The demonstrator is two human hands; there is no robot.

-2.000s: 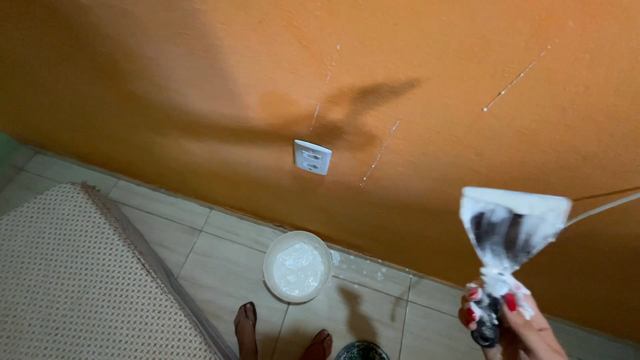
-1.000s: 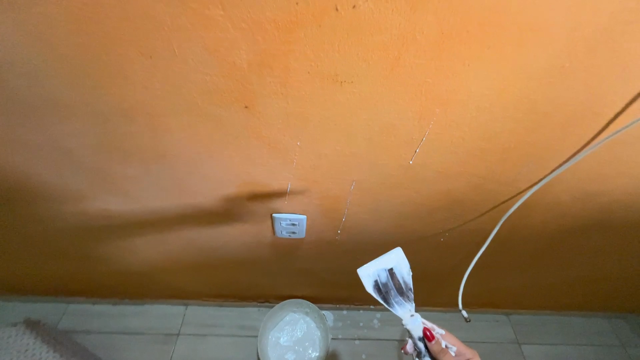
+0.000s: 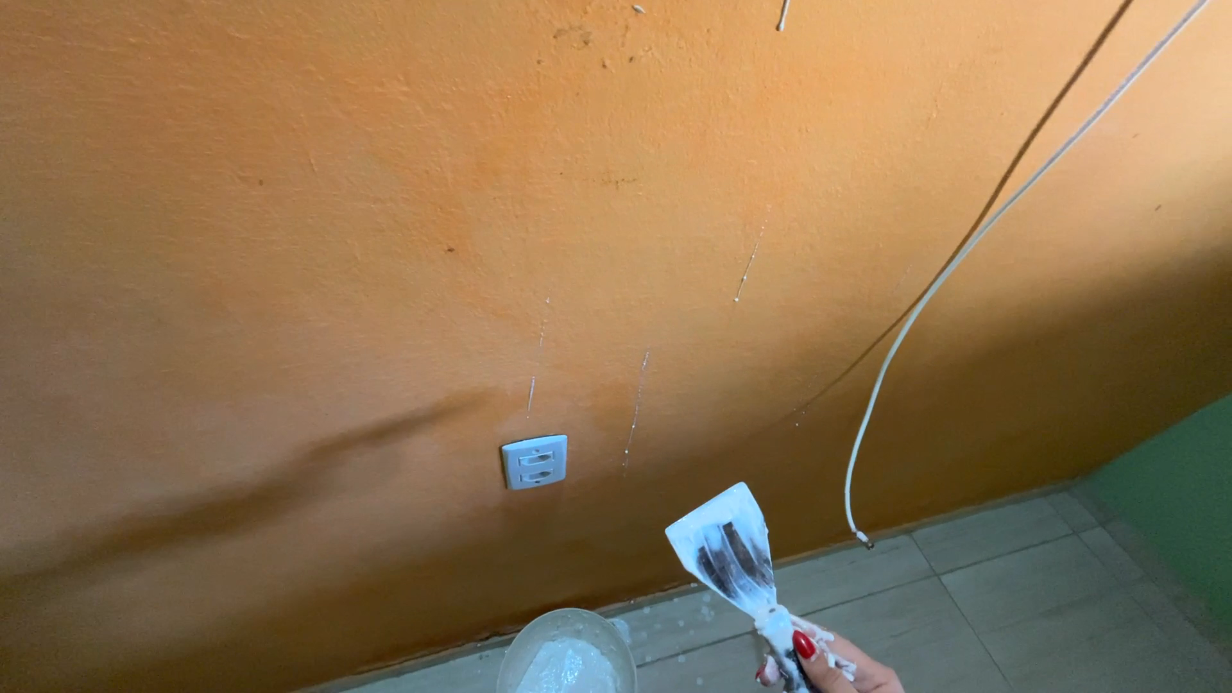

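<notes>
My right hand [image 3: 828, 662], with red nails and white paste on its fingers, grips the handle of a putty knife [image 3: 733, 558] near the bottom of the view. The knife's blade points up and is smeared with white paste. To its lower left, a round plastic bowl [image 3: 568, 664] on the floor holds white paste. An orange wall [image 3: 385, 241] fills most of the view and bears thin white drips. My left hand is out of view.
A white outlet plate [image 3: 535, 462] is set low in the orange wall. A white cable [image 3: 900, 337] hangs at the right, its end near the floor. Pale floor tiles [image 3: 857, 587] carry white splashes near the bowl. A green wall [image 3: 1174, 520] stands at the far right.
The view has swung up and to the right, bringing more of the wall and the cable into sight. The putty knife stays in my right hand throughout. The feet and the patterned surface have left view.
</notes>
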